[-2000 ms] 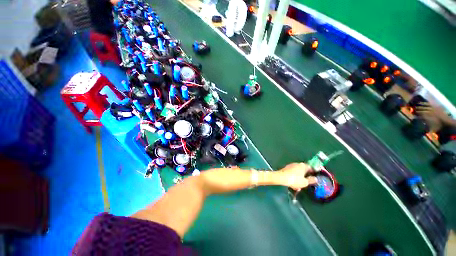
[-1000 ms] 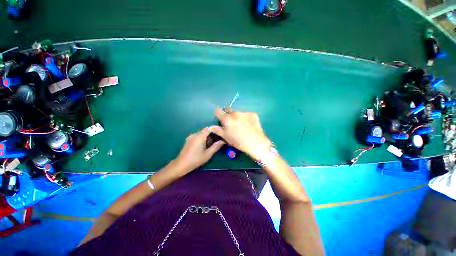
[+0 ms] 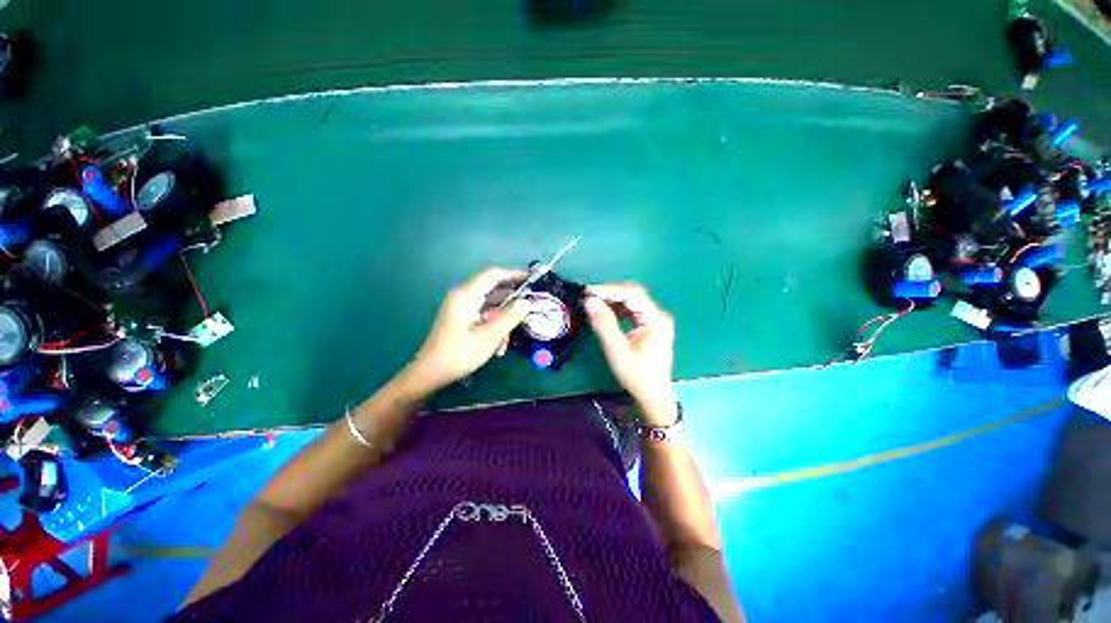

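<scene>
A part-assembled unit [image 3: 547,319] is between my hands near the bench's front edge. Its black housing shows a silver-white disc facing up, and a blue battery cell [image 3: 543,358] end-on at its near side. A thin pale strip [image 3: 551,270] sticks out from its upper left, by my left fingers. My left hand [image 3: 473,329] grips the unit's left side. My right hand [image 3: 630,335] is at its right side, thumb and fingertips close together at the housing edge; whether they pinch a wire is too small to tell.
Piles of similar units lie on the green bench at left [image 3: 73,280] and right [image 3: 975,243]. A conveyor [image 3: 366,43] runs behind the bench, with dark units on it. A red stool [image 3: 55,566] stands at lower left. Dark objects are at lower right.
The unit now shows its disc face up between my hands. My right hand has moved from on top of it to its right side. Earlier, my arm reached over the conveyor to a unit.
</scene>
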